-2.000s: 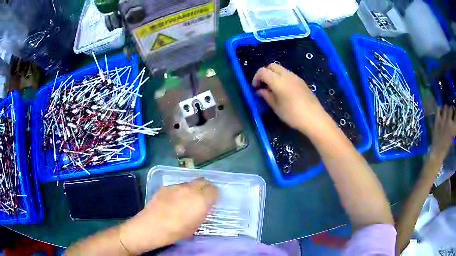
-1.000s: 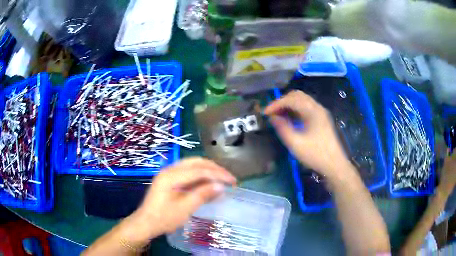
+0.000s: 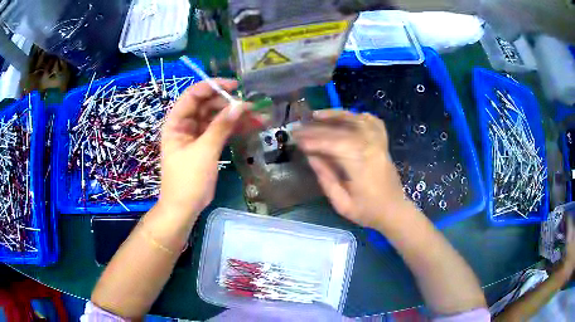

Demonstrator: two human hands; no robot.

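My left hand [image 3: 198,135] is left of the press head and holds a sleeved lead [image 3: 211,82] between thumb and fingers, white end up and left, red end toward the die. My right hand [image 3: 350,160] is blurred at the right side of the press die [image 3: 276,151]; its fingertips overlap the die's right part, and I cannot tell if they hold a ring. The die sits on the brown-grey base plate [image 3: 277,188] under the bench press head [image 3: 290,56]. The punch [image 3: 287,113] is above the die.
A blue lead tray [image 3: 63,182] is on the left, another [image 3: 47,239] at the far left. The ring tray [image 3: 470,166] and a second lead tray [image 3: 545,188] are right. A clear box [image 3: 211,251] with leads is nearest me. A black rectangle [image 3: 113,239] lies left; another person's arm [image 3: 536,292] is right.
My left hand has risen from the clear box to beside the press with a lead in it. My right hand has moved left and lower from near the ring tray to the die.
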